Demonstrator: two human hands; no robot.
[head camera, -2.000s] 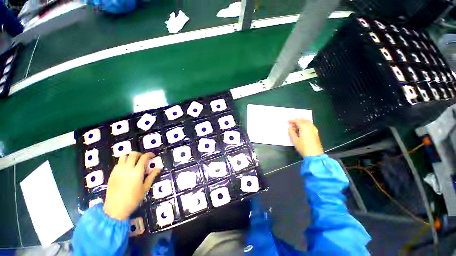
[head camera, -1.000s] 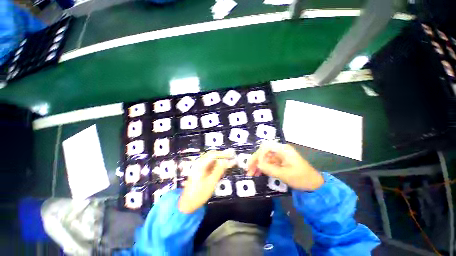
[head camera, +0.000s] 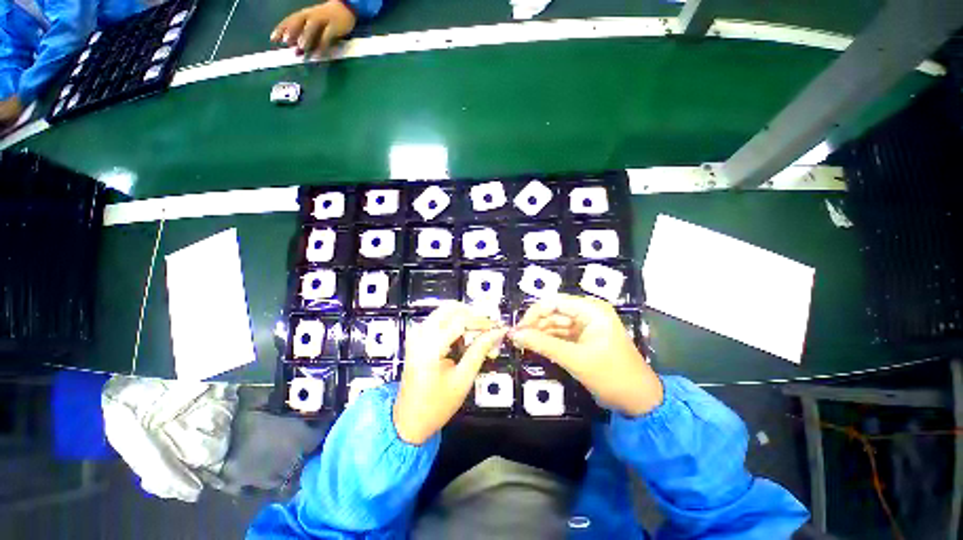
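A black blister tray (head camera: 433, 287) lies in front of me, with white square parts (head camera: 486, 286) with dark round centres in its pockets. One pocket in the third row is empty. My left hand (head camera: 446, 364) is over the lower middle of the tray and seems to hold a white part, mostly hidden by the fingers. My right hand (head camera: 589, 353) is beside it, thumb and fingers pinched together. The fingertips of both hands meet. Whether the right fingers pinch something tiny cannot be told.
White sheets lie left (head camera: 211, 306) and right (head camera: 729, 285) of the tray. Beyond is a green belt (head camera: 528, 105) with one small unit (head camera: 285, 93) and a coworker's hand (head camera: 317, 25). A grey post (head camera: 813, 105) slants at right. Black stacks stand at both sides. Crumpled cloth (head camera: 169, 432) is lower left.
My right hand has left the right sheet and joined my left hand over the tray. The third-row pocket once under my left hand is now empty. A coworker's hand and a small unit have appeared.
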